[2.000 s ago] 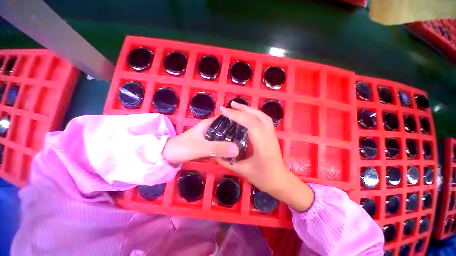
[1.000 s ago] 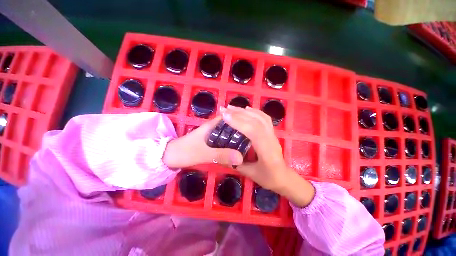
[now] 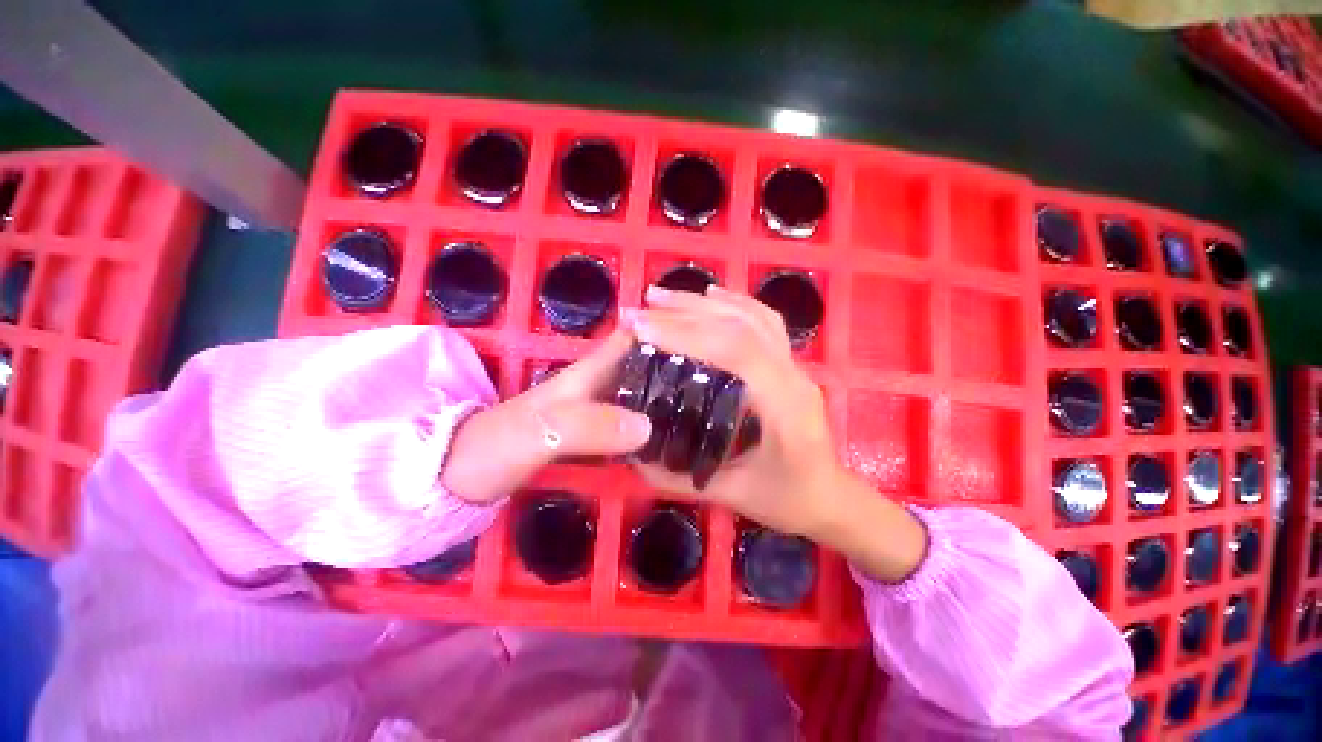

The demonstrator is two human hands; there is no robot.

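Note:
A stack of several glossy black watch heads [image 3: 684,409] is held on edge like coins between my hands, above the middle of the red foam tray [image 3: 906,177]. My left hand [image 3: 544,438] grips the stack's left end, its thumb along the lower side. My right hand [image 3: 768,406] wraps around the right end from above and behind. Black watch heads [image 3: 592,176] sit in pockets in the tray's back two rows and front row. The two right columns show empty pockets [image 3: 887,326]. My hands and sleeves hide much of the middle row.
A neighbouring red tray [image 3: 1032,348] with black and some silvery units adjoins on the right. Another red tray [image 3: 109,276], partly filled, lies at left. A grey slanted post [image 3: 160,116] stands at upper left. The dark green surface [image 3: 609,51] lies behind the trays. A yellowish sheet edge [image 3: 1160,12] shows at top right.
The held stack has turned more level and spread slightly, showing more units' edges. My left thumb has shifted left along it. The view has shifted slightly, with the trays appearing further left and up.

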